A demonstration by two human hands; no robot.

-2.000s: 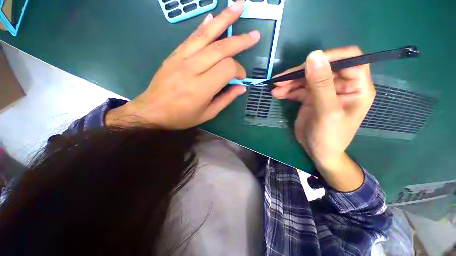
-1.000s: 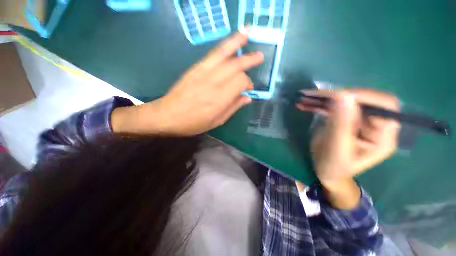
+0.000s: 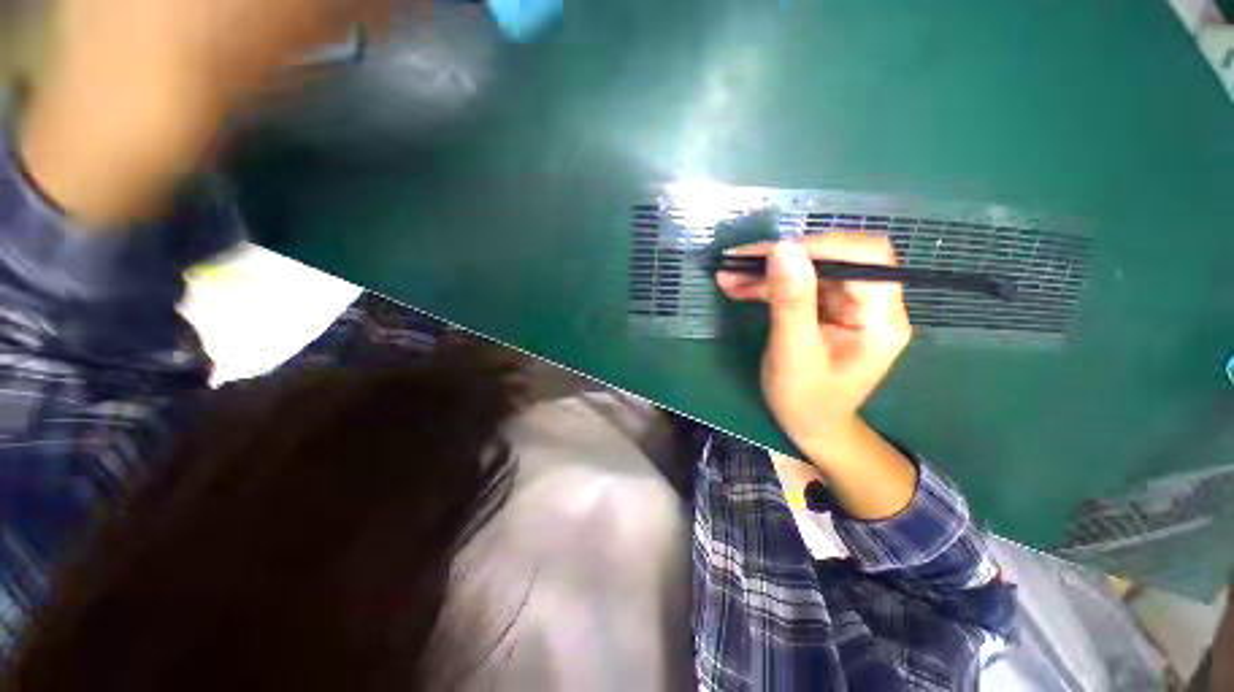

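My right hand [image 3: 839, 318] holds slim black tweezers [image 3: 941, 279] like a pen, low over the clear sheet of dark strips [image 3: 995, 270]. The tips are near the sheet's left part, where glare shows. Whether they hold a strip cannot be told. My left hand [image 3: 176, 88] is strongly blurred at the upper left, cut off by the top edge. Its fingers cannot be made out, nor whether it holds anything. A light-blue plastic piece [image 3: 525, 16], probably part of a housing, shows at the top edge, right of my left hand.
The green bench top [image 3: 541, 230] has its front edge running diagonally below the sheet. A spare striped sheet [image 3: 1150, 514] lies near the right bench edge. A small light-blue bit [image 3: 1230, 368] shows at the right rim. A blurred greyish shine lies beside my left hand.
My left hand has moved off the housing to the upper left. The housing it held down is gone from beside the sheet. My right hand has moved left, with the tweezers over the sheet.
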